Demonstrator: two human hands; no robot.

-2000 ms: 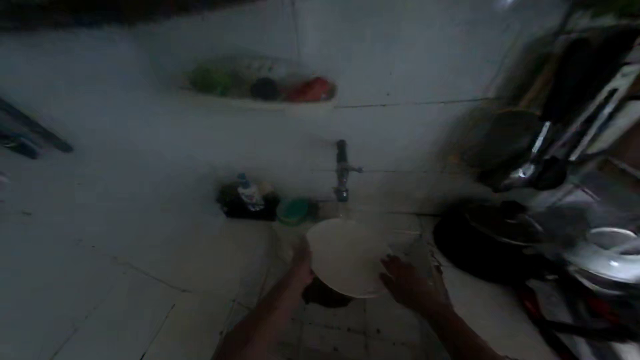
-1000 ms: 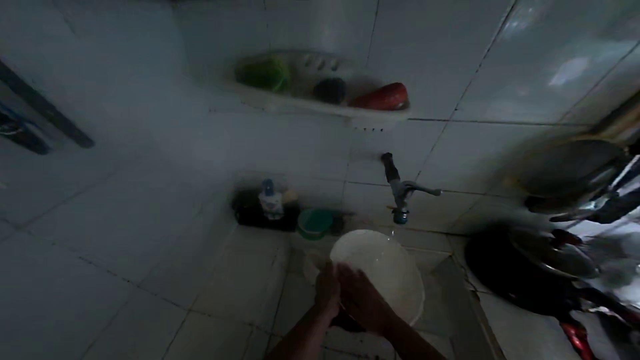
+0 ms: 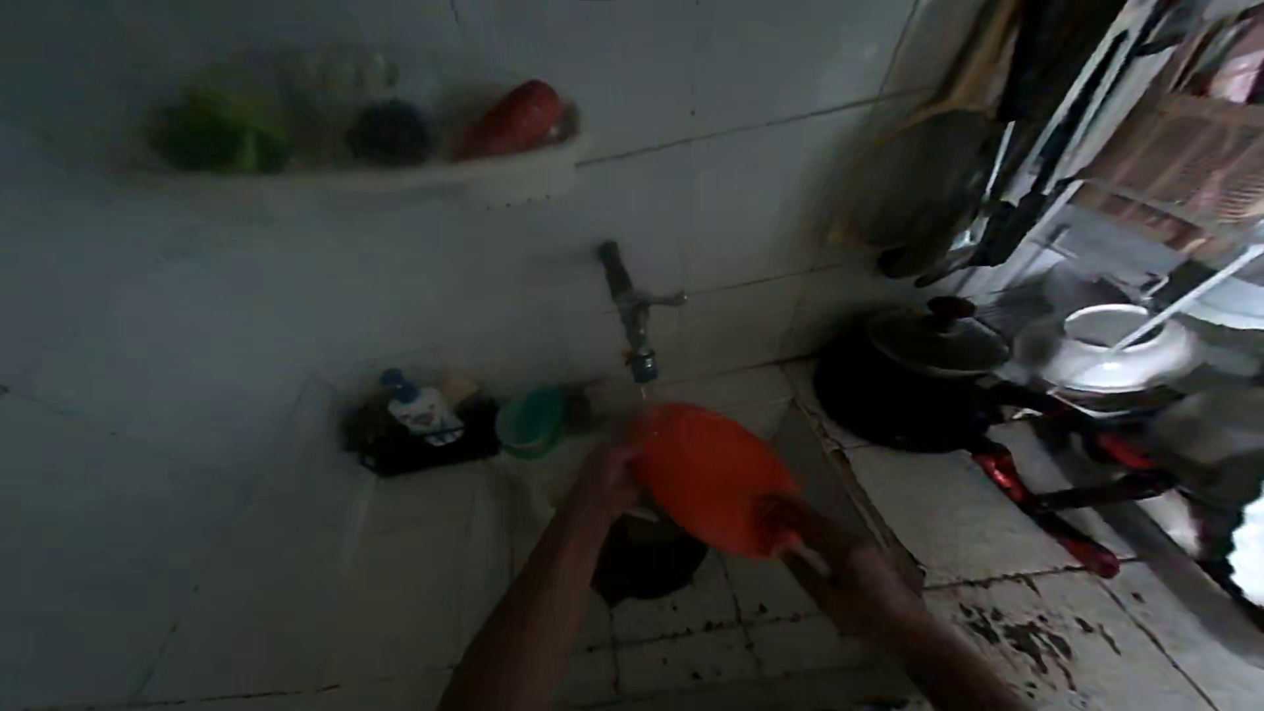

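Note:
An orange-red bowl or basin (image 3: 713, 476) is held tilted between both hands, just below the metal wall tap (image 3: 637, 316), from which a thin stream of water runs. My left hand (image 3: 610, 479) grips its left rim; the fingers are blurred. On its lower right edge is my right hand (image 3: 815, 553), gripping the rim. Beneath the bowl, a dark round vessel (image 3: 647, 563) is partly hidden in the tiled sink. A pale item behind my left wrist is too covered to identify.
Left of the tap are a black caddy (image 3: 434, 449) with a pump bottle (image 3: 423, 410) and a green tub (image 3: 531, 423). A wall shelf (image 3: 523, 176) hangs above. On the right counter stands a black lidded pan (image 3: 904, 395) with red-handled cookware (image 3: 1047, 513) beside it.
The pale bowl held at the tap earlier is no longer in my hands; both hands now hold an orange-red one. The hands have moved apart since a second ago.

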